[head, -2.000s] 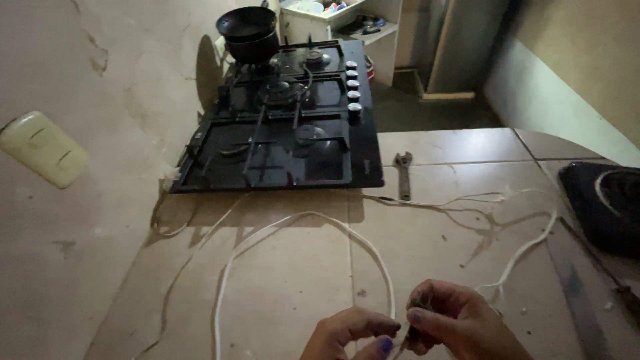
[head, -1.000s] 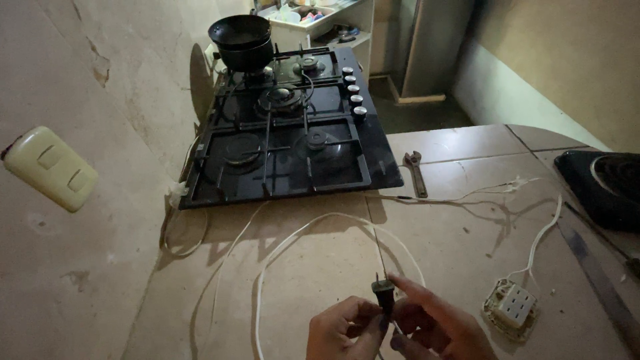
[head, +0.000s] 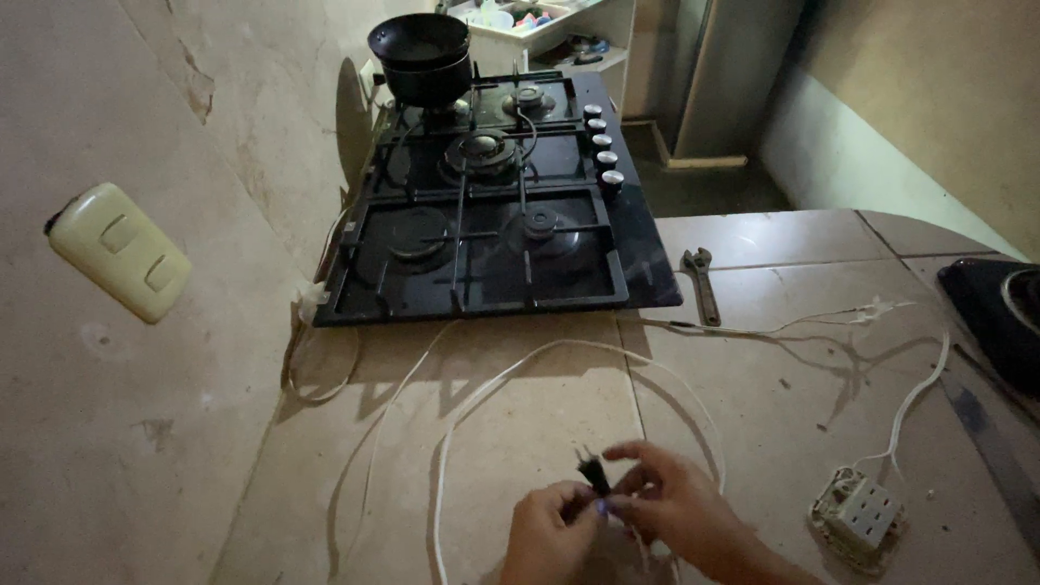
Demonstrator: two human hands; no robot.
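Note:
Near the bottom centre, my left hand (head: 556,520) pinches the lower end of a black two-pin electrical plug (head: 593,473), whose prongs point up and away. My right hand (head: 670,496) meets it there, thumb and fingertips at the plug's base where the cord begins; its index finger is extended beside the plug. The fingers partly hide the base. A white cable (head: 445,455) arcs over the tiles around both hands. To the right lies a white multi-socket outlet (head: 869,513) on a worn backing, with white wires running to it.
A black gas cooktop (head: 487,236) stands beyond my hands, a black pan (head: 418,61) at its far left. An adjustable wrench (head: 702,288) lies right of it, near a spliced wire (head: 780,329). A black electric hotplate (head: 995,317) is at the right edge, a wall switch (head: 122,252) at left.
The plug was upright between my hands one second ago and now tilts to the left. My right index finger has lifted off to the side of it.

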